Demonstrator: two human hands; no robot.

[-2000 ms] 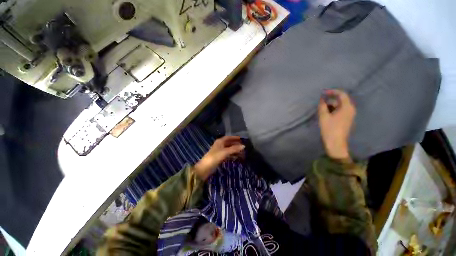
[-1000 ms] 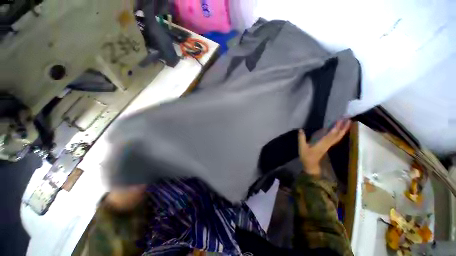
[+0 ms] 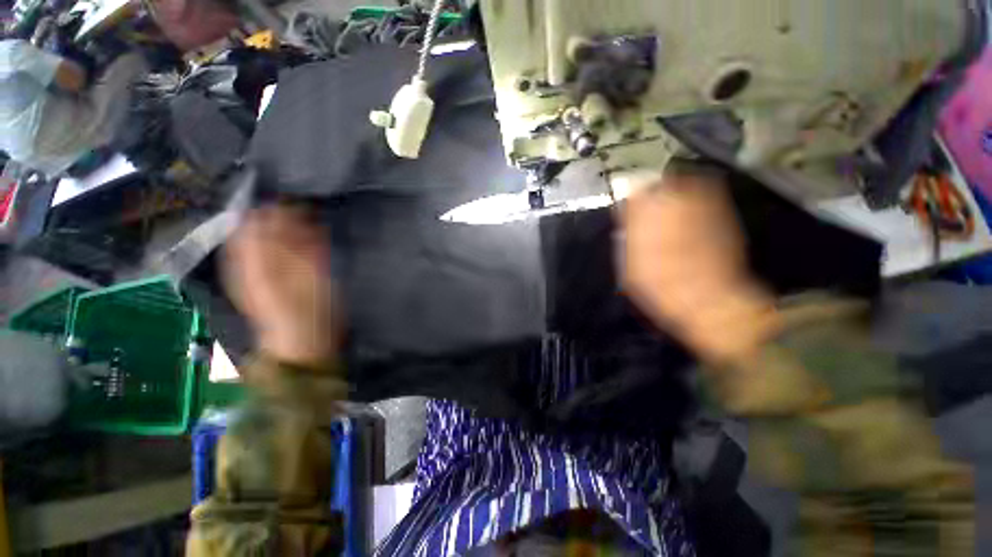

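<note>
A dark cloth piece [image 3: 435,272] lies across the table in front of the sewing machine [image 3: 761,82], and its near edge hangs over my lap. The presser foot and needle area [image 3: 535,196] is just beyond the cloth, over a bare white patch. My left hand [image 3: 281,281] is blurred on the left part of the cloth; its fingertips are unclear. My right hand [image 3: 685,256] is blurred over the black part of the cloth, right of the needle; its fingers are also unclear.
A work lamp [image 3: 410,118] hangs left of the needle. Green crates [image 3: 136,359] stand at left, with a blue crate [image 3: 346,479] below. Orange-red loops [image 3: 941,205] lie at the table's right end, near a pink item [image 3: 970,114]. A person's sleeve [image 3: 33,103] shows at upper left.
The view has swung left to the machine. The cloth has moved from the right side onto the table before the needle. Both hands are now over it, spread apart.
</note>
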